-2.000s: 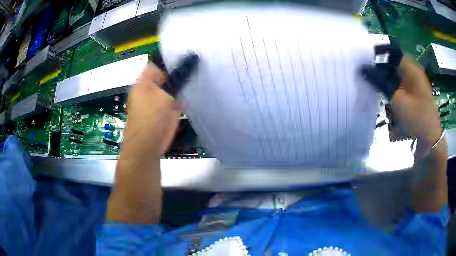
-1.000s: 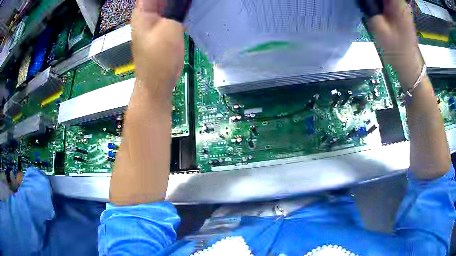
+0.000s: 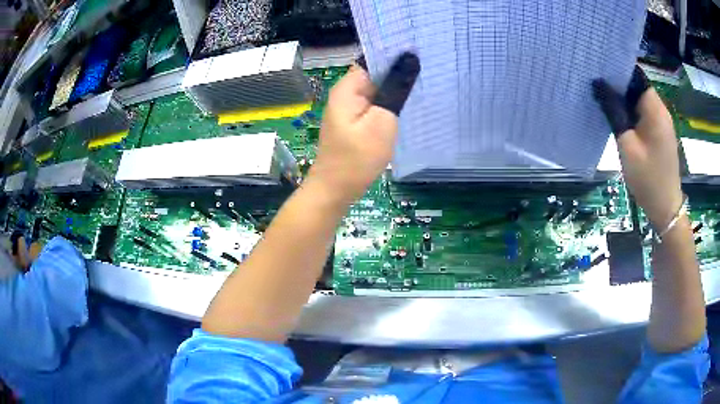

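White record sheets point(image 3: 505, 87) with a fine printed grid are held up over a green circuit board point(image 3: 466, 237). The top of the sheets is cut off by the picture's upper edge. My left hand point(image 3: 365, 118), with black finger cots, grips the left edge with the thumb on the front. My right hand point(image 3: 643, 130), with black finger cots and a thin bracelet, grips the right edge. The sheets hide the back part of this board and most of its long heat sink.
A neighbouring board at left carries a long heat sink point(image 3: 201, 160) and a finned upper heat sink point(image 3: 249, 79) above a yellow strip point(image 3: 264, 114). A metal rail point(image 3: 474, 317) runs along the near side. Parts bins point(image 3: 87, 71) stand behind. Another person's blue sleeve point(image 3: 51, 288) is at far left.
The sheets and both hands went up towards the picture's top, then came partly down again, now sharper. More of the board's near half shows than two seconds ago. Both hands kept their grip.
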